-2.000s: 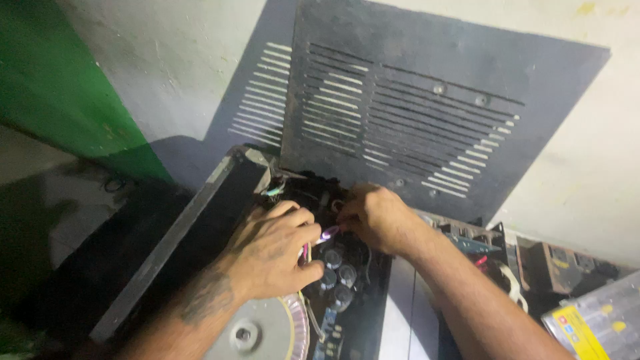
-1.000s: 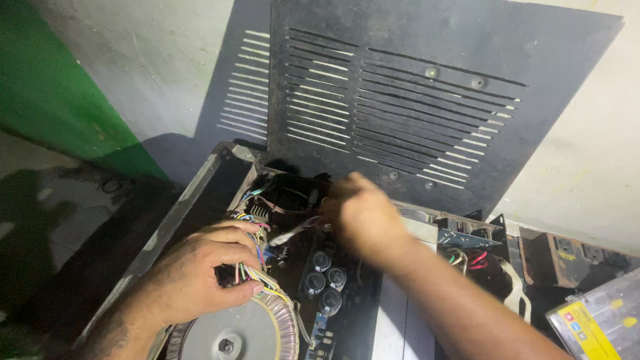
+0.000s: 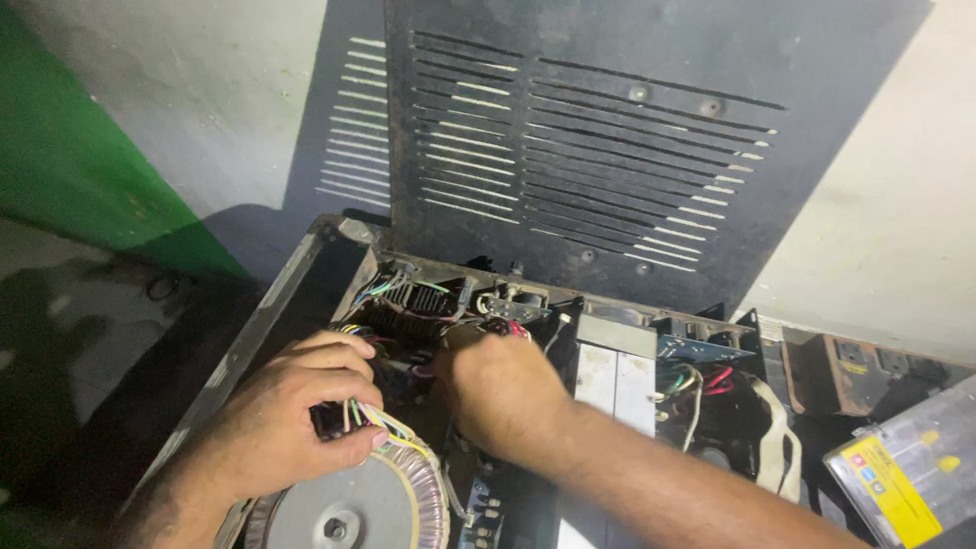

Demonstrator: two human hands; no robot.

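My left hand (image 3: 305,412) holds a bundle of thin coloured wires (image 3: 381,427) between thumb and fingers, just above a toroidal transformer (image 3: 358,503) inside an opened electronic chassis. Slightly blurred, my right hand (image 3: 496,381) reaches down into the middle of the chassis, beside red wires (image 3: 518,329). Its fingertips are hidden, so what they touch does not show. A long silver metal block (image 3: 616,389) lies to the right of that hand. Part of a blue circuit board (image 3: 480,511) shows below the right wrist.
A slotted dark metal panel (image 3: 595,175) leans upright on the wall behind the chassis. At the right are another circuit board (image 3: 701,348), white cables (image 3: 778,435), a rusty metal box with sockets (image 3: 862,374) and a clear plastic case with a yellow label (image 3: 884,488). The chassis side rail (image 3: 252,328) runs along the left.
My left hand has moved from the middle of the chassis back toward the transformer, and has wires in its grasp. My right hand has gone lower into the chassis since a second ago.
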